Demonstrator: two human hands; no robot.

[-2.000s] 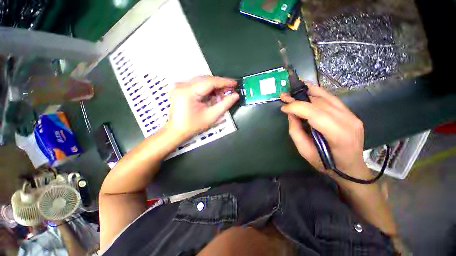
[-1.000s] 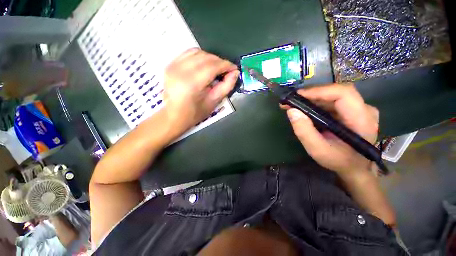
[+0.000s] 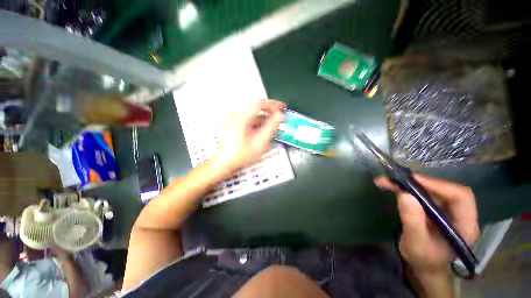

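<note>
A green circuit board module [image 3: 304, 132] with a pale square lies on the dark green bench, blurred. My left hand [image 3: 253, 131] pinches at its left end; whether it grips the board or a small dark piece there is blurred. My right hand [image 3: 436, 218] holds a black soldering iron [image 3: 416, 189], its slim tip pointing up-left, to the right of the board and apart from it. A white component sheet [image 3: 224, 87] with rows of small dark parts lies under my left hand and forearm.
Another green module [image 3: 347, 68] lies farther up. A brown slab [image 3: 448, 116] with a shiny lumpy surface is at right, a white tray [image 3: 495, 244] below it. At left are a blue tissue pack [image 3: 95, 158], a dark slim object [image 3: 150, 177], cream fans [image 3: 77, 228] and part of another person [image 3: 38, 279].
The view has shifted and blurred. The iron has moved off the board to the right. The board now tilts down to the right, and the other module shows apart from it.
</note>
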